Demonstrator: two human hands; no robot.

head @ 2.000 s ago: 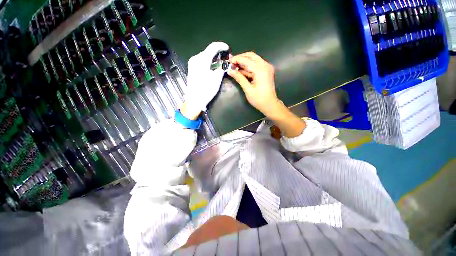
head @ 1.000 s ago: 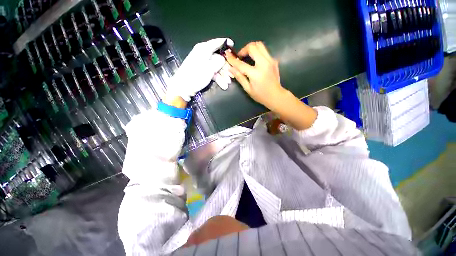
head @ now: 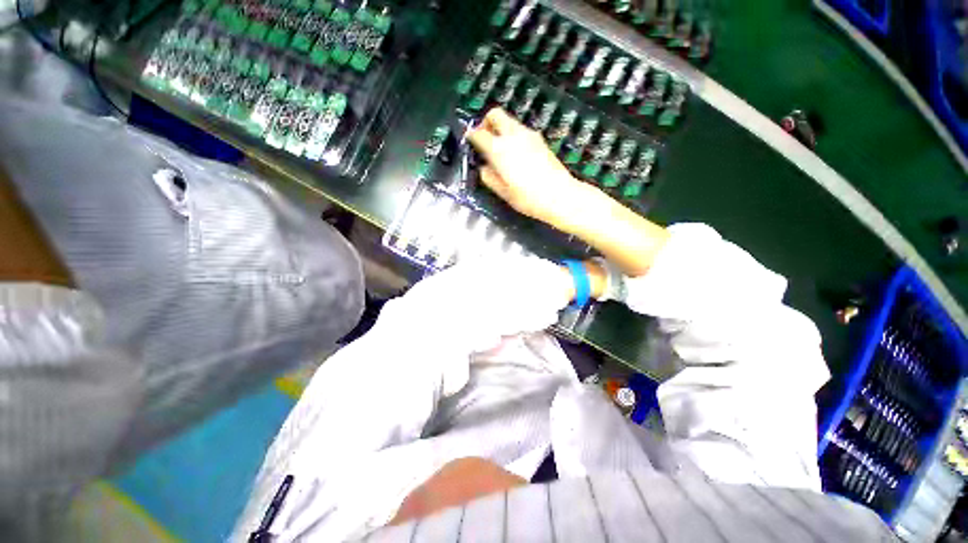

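My right hand is bare and reaches left over a clear tray with long slots. Its fingertips are together at a small dark and silver part; whether they grip it is unclear. A black part with a green board lies beside them. Rows of green boards with dark parts lie beyond the hand. My left hand is mostly hidden under my right forearm; only a bit of white glove shows past the blue wrist band.
Trays of green boards lie at the upper left. A pale rail crosses the green mat. Loose small parts lie near it. A blue bin of black parts is at the lower right. A person in a striped coat is close at left.
The view has swung left. My hands were together on a small black part; now they are apart, with the right reaching to the tray and the left under the right forearm.
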